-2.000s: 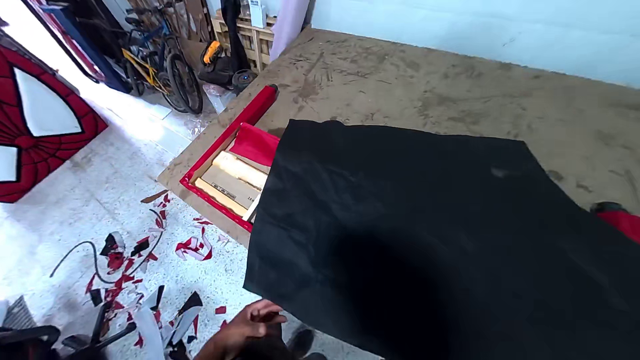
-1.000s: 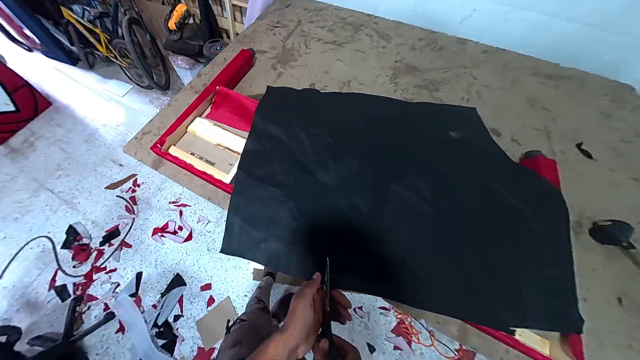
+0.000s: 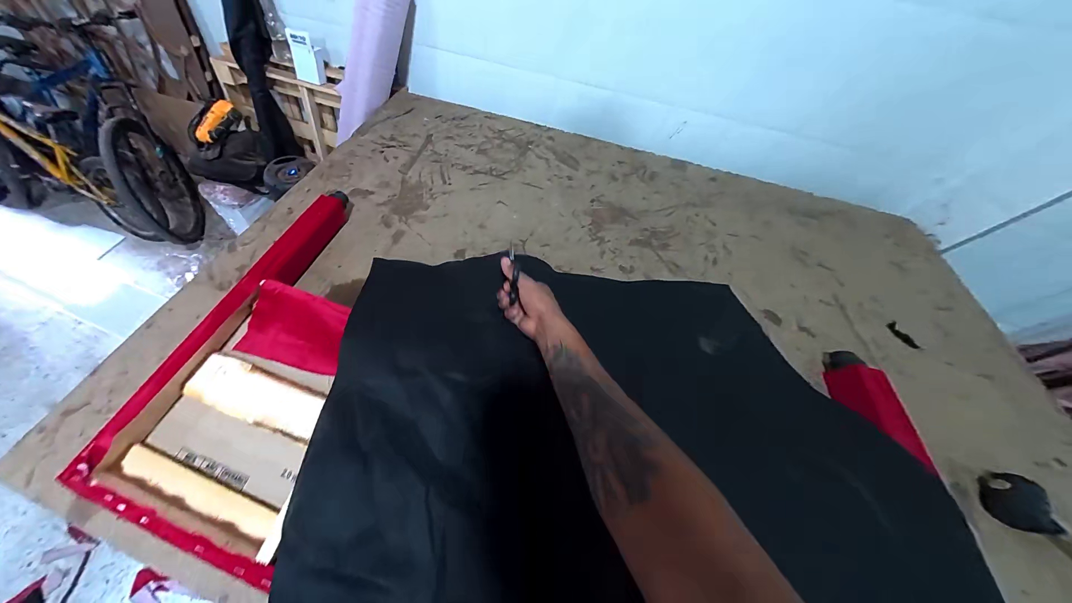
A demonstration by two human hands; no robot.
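Observation:
My right hand (image 3: 529, 303) is closed around dark-handled scissors (image 3: 513, 280) at the far edge of a large sheet of black fabric (image 3: 435, 377). The blade tips point away, just past that edge. Under the sheet lies a frame edged in red fabric (image 3: 159, 381), with pale padded bars (image 3: 251, 396) and cardboard (image 3: 226, 442) showing inside its left part. A red fabric flap (image 3: 293, 327) hangs into the frame, and another red-covered end (image 3: 875, 402) sticks out at the right. My left hand is out of view.
The brown worktable (image 3: 653, 218) is scuffed and meets a white wall (image 3: 754, 92). A dark scrap (image 3: 903, 335) and a black object (image 3: 1019, 502) lie at the right. Bicycles (image 3: 142, 176), a pallet (image 3: 314, 113) and a lilac roll (image 3: 368, 67) stand beyond the left edge; fabric scraps (image 3: 75, 553) litter the floor.
The hand with the scissors has gone from the near edge of the black fabric to its far edge. The other hand, in view at the near edge before, has left the view.

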